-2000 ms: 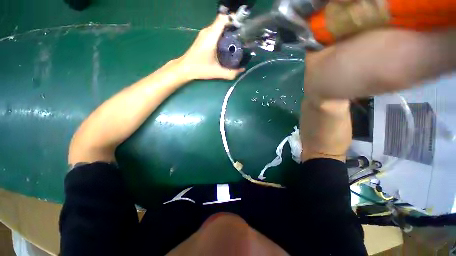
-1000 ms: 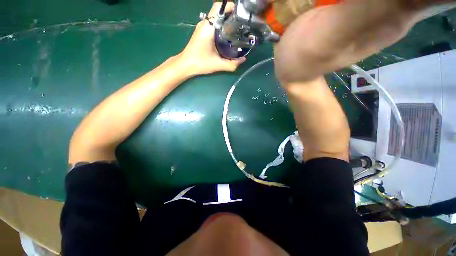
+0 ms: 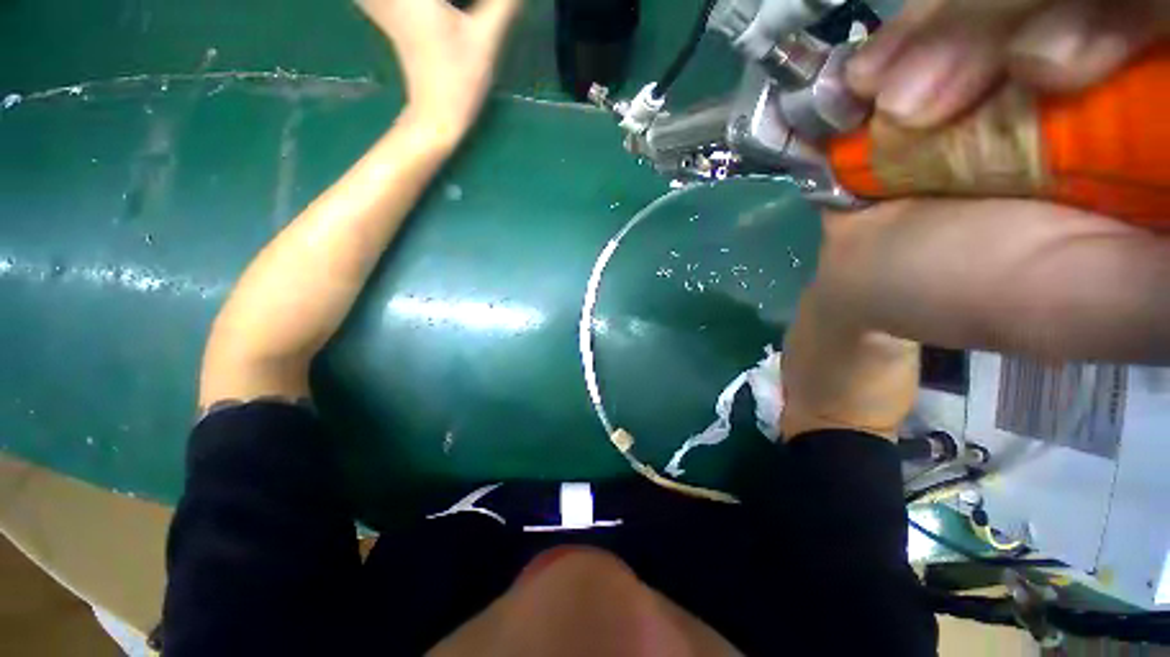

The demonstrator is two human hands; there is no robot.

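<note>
My right hand (image 3: 988, 77) is wrapped around the orange body of the auto-feed screwdriver (image 3: 1110, 135), with tan tape at its front. Its silver jointed nose (image 3: 770, 122) points left over the green surface (image 3: 488, 385). My left hand (image 3: 443, 51) is at the top edge, cut off by it, fingers apart, with nothing seen in it. A black round housing (image 3: 597, 39) stands at the top, right of my left hand and apart from it; its upper part is cut off.
A white loop (image 3: 590, 321) with tape patches lies on the green surface beside a crumpled white strip (image 3: 719, 417) and tiny specks. A white-grey box (image 3: 1026, 449) with dark fittings stands at right. Cardboard (image 3: 90, 526) is at the near left edge.
My left hand has let go of the black housing and moved left and up. The housing now stands farther away. The screwdriver has pulled back to the right, off the housing.
</note>
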